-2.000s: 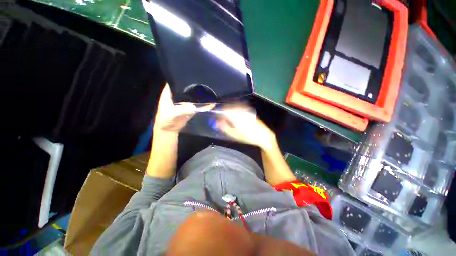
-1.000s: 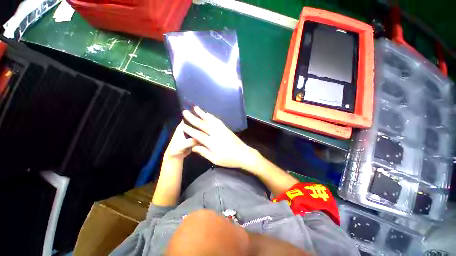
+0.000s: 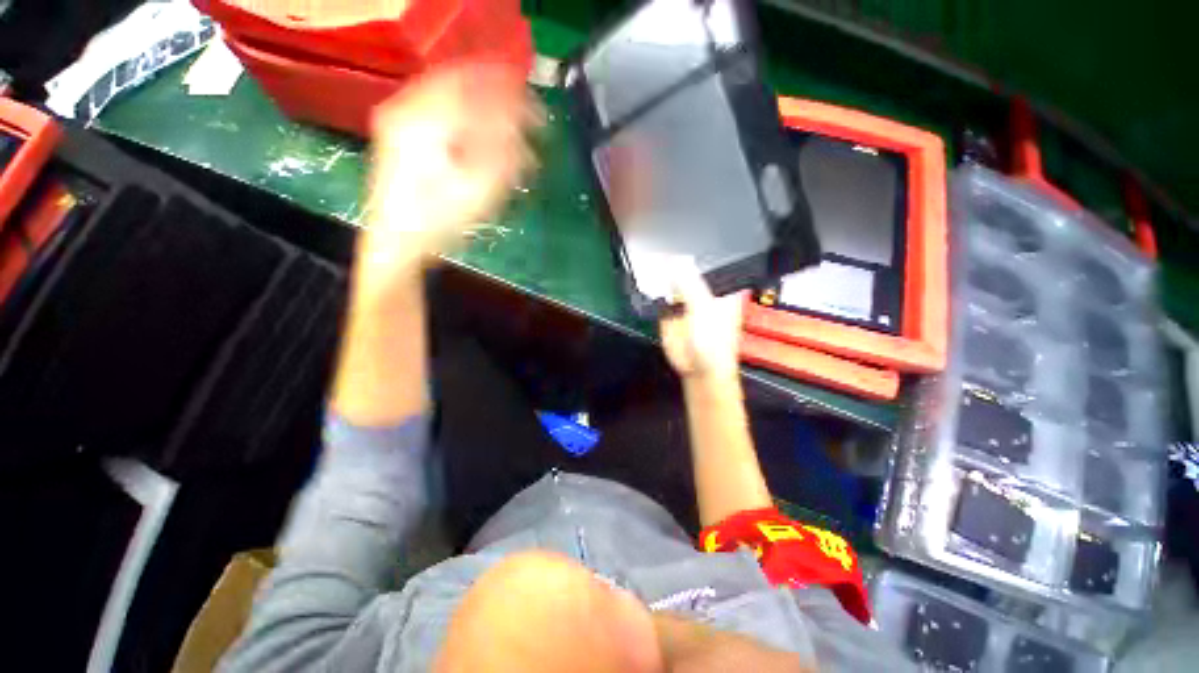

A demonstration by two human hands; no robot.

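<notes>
My right hand (image 3: 702, 325) holds a tablet screen assembly (image 3: 684, 164) by its near end. Its open back faces up, with grey panels and a black frame, tilted above the bench and partly over the red trays at right. My left hand (image 3: 454, 151) is blurred at the near side of the stacked red foam trays (image 3: 309, 82); its fingers and any grip cannot be made out. Another tablet (image 3: 848, 217) lies back up in a red foam tray (image 3: 927, 250) at right, its left part hidden behind the held one.
Clear blister trays (image 3: 1052, 381) with small black parts stand at far right. A black foam tray stack (image 3: 158, 276) is at left, with a red tray (image 3: 29, 164) on it. White strips (image 3: 132, 59) lie at back left. A brown cardboard box (image 3: 230, 611) is below the green bench (image 3: 309, 164).
The tablet has turned from glossy side up to open back up and moved right, now in my right hand alone. My left hand has let go and moved up to the red tray stack.
</notes>
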